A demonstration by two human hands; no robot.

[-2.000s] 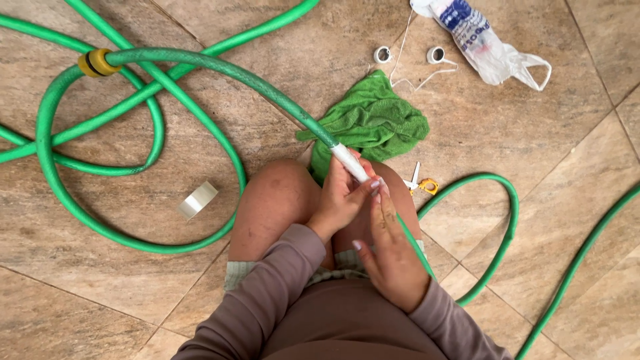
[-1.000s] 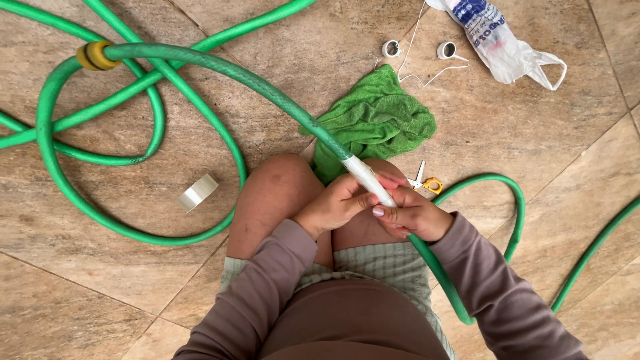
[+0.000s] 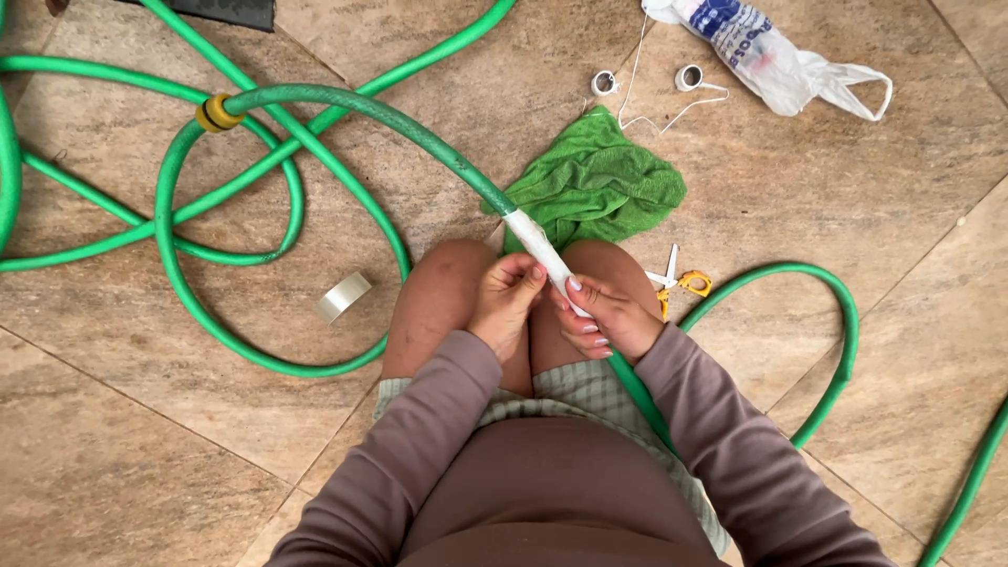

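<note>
A green garden hose (image 3: 441, 150) runs down to my lap, with a length of white tape wrapped around it (image 3: 539, 242). My right hand (image 3: 610, 315) grips the lower end of the white wrap, its thumb on top and its fingers around the hose. Just left of the wrap is my left hand (image 3: 512, 299), thumb and fingertips drawn together; whether they pinch anything is too small to tell. Beyond my knees a crumpled green cloth (image 3: 606, 185) lies on the tiles. Scissors with yellow handles (image 3: 694, 283) rest partly spread beside my right knee.
A roll of clear tape (image 3: 344, 298) lies left of my legs. Near the top are two small white spools (image 3: 605, 83) with loose white strands and a plastic bag (image 3: 780, 71). Hose loops with a yellow-black coupling (image 3: 219, 113) cover the left. A dark object (image 3: 228, 9) sits top left.
My left hand has come off the hose and moved a little to the left. My right hand now grips the white wrap; two seconds ago its fingers were extended along it.
</note>
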